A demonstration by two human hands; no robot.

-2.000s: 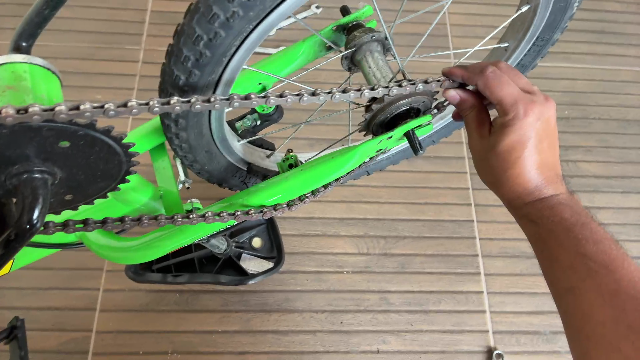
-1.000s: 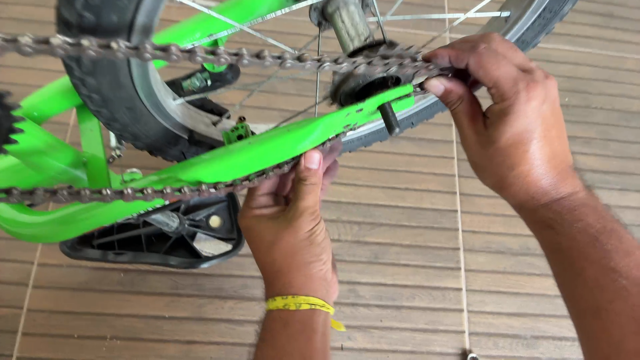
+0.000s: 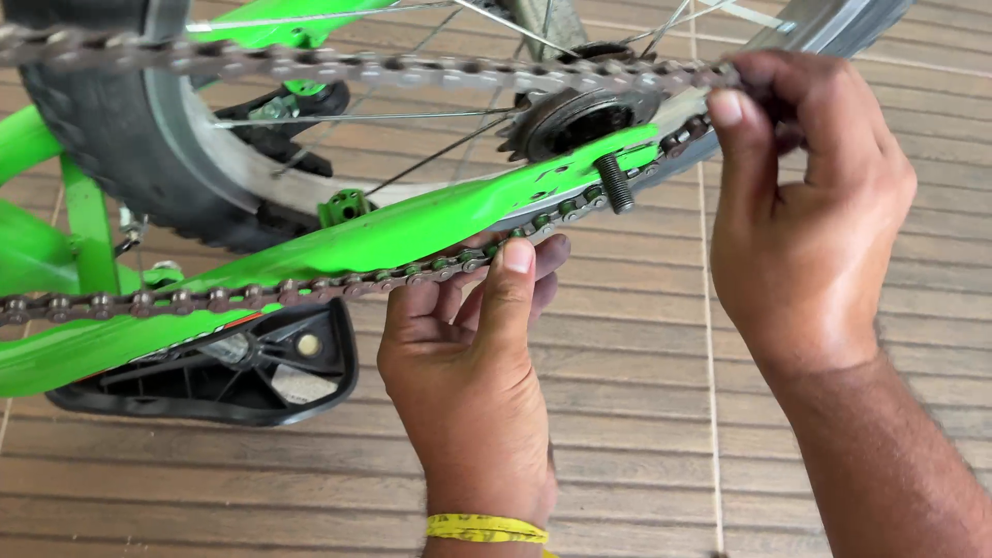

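Note:
A brown bicycle chain (image 3: 256, 66) runs in an upper and a lower stretch. My right hand (image 3: 814, 170) pinches it at the rear bend, right of the rear sprocket (image 3: 589, 116); the chain hangs off the sprocket's right side, and the upper stretch is blurred. Below the green frame tube (image 3: 434, 217), my left hand (image 3: 480, 349), with a yellow band at the wrist, grips the lower stretch between thumb and fingers. The threaded axle end (image 3: 614, 184) sticks out past the frame's rear end, beside the chain.
The knobby tyre (image 3: 116, 139) and its spoked rim lie behind the frame. A black plastic part (image 3: 201, 387) with a ribbed underside sits below the tube at lower left. Wood-look slatted floor tiles (image 3: 635, 434) lie underneath.
My left hand has come into view from below and taken hold of the lower chain. My right hand has drawn the chain's rear bend away from the sprocket. The view is closer.

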